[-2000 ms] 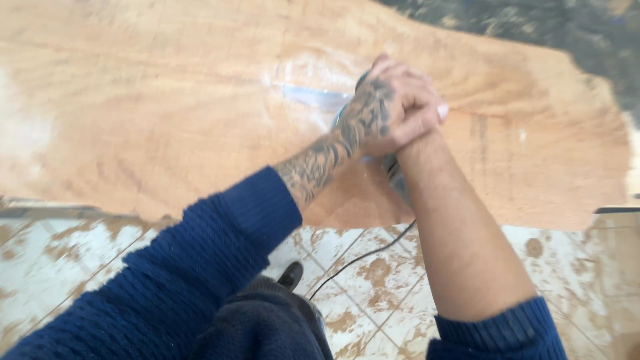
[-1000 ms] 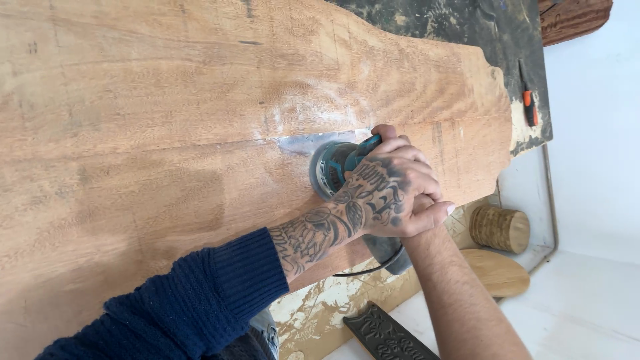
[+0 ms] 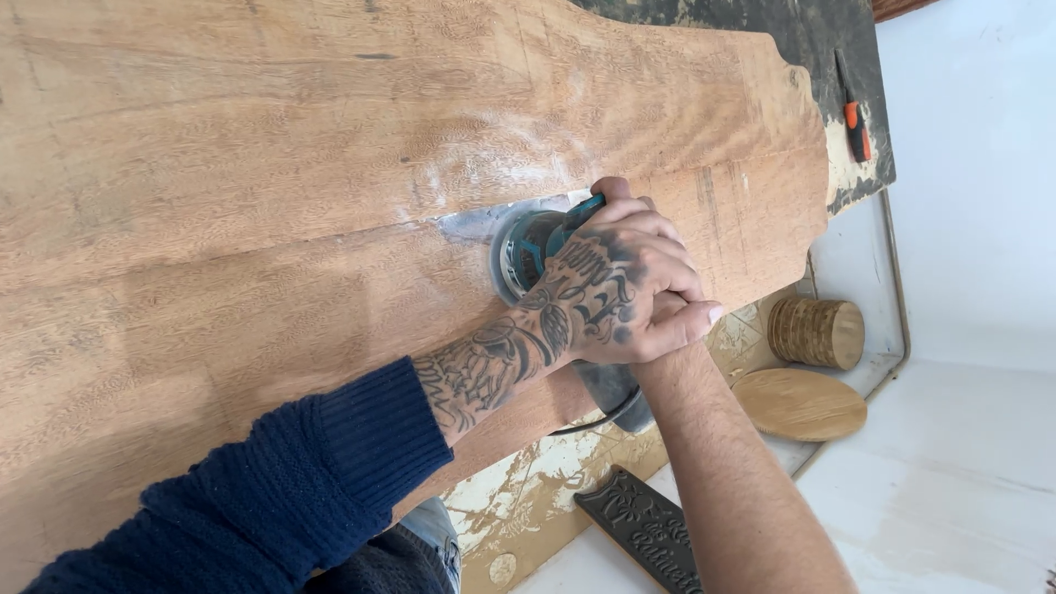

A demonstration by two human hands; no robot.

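Note:
A teal and black random orbital sander (image 3: 528, 247) rests on a large wooden slab (image 3: 289, 148), over the edge of a shiny grey-blue patch (image 3: 474, 224) at a seam. White dust (image 3: 503, 157) lies above that patch. My right hand (image 3: 631, 194) is closed on the sander's top, mostly hidden beneath the other hand. My left hand (image 3: 627, 289), tattooed and in a navy knitted sleeve, lies over it, with its thumb across the right wrist. The sander's grey dust container (image 3: 610, 392) and black cord show below the hands.
An orange and black handled tool (image 3: 856, 132) lies on the dark worktable (image 3: 858, 49) beyond the slab's scalloped end. Below stand a stack of round wooden discs (image 3: 817, 333), an oval board (image 3: 799, 404) and a dark carved sign (image 3: 648, 528) bearing writing, near white walls.
The view has swung toward the slab's right end since two seconds ago. Both hands stay stacked on the sander, which remains beside the grey-blue patch.

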